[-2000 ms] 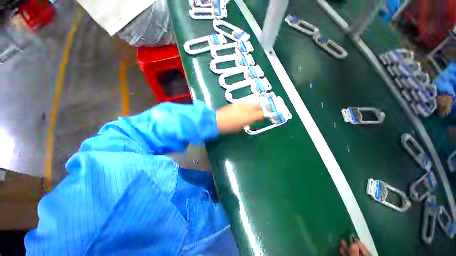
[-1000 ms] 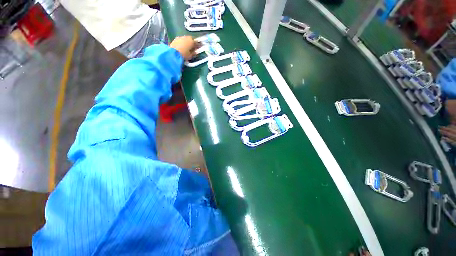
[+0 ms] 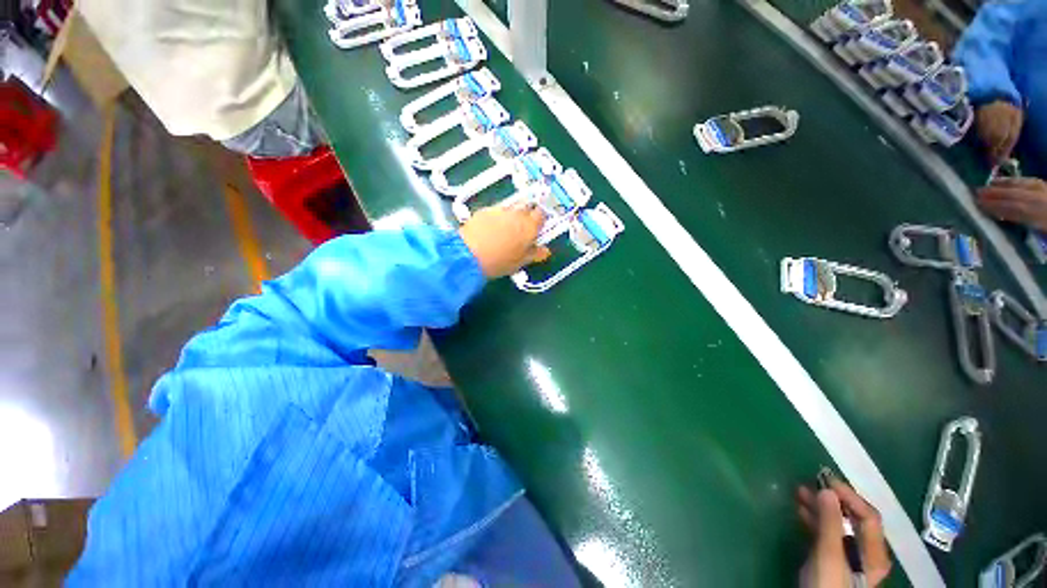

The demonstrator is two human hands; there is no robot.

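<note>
Pale oval loop frames [image 3: 450,109] with blue patches on their heads lie in an overlapping row on the green surface. My left hand [image 3: 505,238] rests at the near end of this row, its fingers over a frame; whether it grips one is not clear. The nearest frame [image 3: 563,276] lies beside and partly under the fingers. My right hand [image 3: 844,531] is at the lower right by the white strip, shut on a slim pen-like tool [image 3: 851,531], partly hidden by the fingers.
Single frames [image 3: 844,287] lie scattered beyond the white strip [image 3: 712,281]. A heap of frames [image 3: 901,69] is at the upper right, near another person's hands [image 3: 1010,198]. A grey post [image 3: 529,40] stands by the strip. A red stool [image 3: 301,193] is left of the bench.
My left hand has moved from the row's far part back to its near end. My right hand has come further into view with the tool. The view has shifted, and frames beyond the strip appear higher.
</note>
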